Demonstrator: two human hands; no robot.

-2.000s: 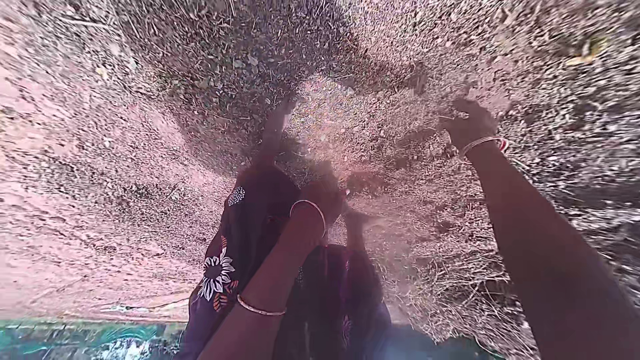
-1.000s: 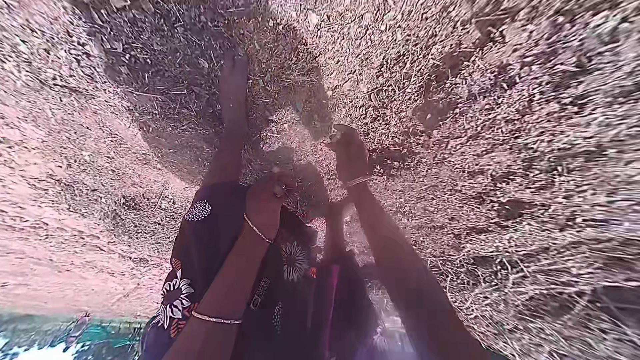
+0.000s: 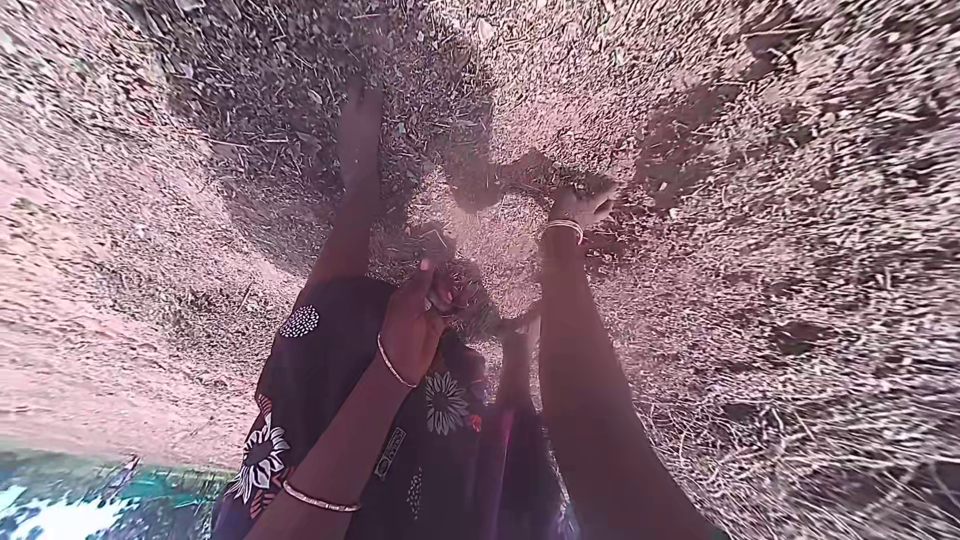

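Observation:
My left hand [image 3: 420,319], with a thin bangle at the wrist, is low in front of my lap, its fingers curled around a clump of dry plant bits [image 3: 469,292]. My right hand [image 3: 581,206], also with bangles, reaches farther forward and to the right, down at the littered ground. Its fingers are bent near some dark plant matter [image 3: 570,178]; whether it grips any is unclear. A dark skirt with printed flowers [image 3: 337,360] covers my legs.
One bare foot [image 3: 360,135] rests on the shaded ground ahead at left. Dry stalks and roots [image 3: 810,450] lie thick at right. Bare reddish soil [image 3: 112,360] spreads at left, with a green strip [image 3: 150,487] at lower left.
My right hand came in from the right toward my left hand, then moved forward and right to the ground again. The left hand stays near my lap.

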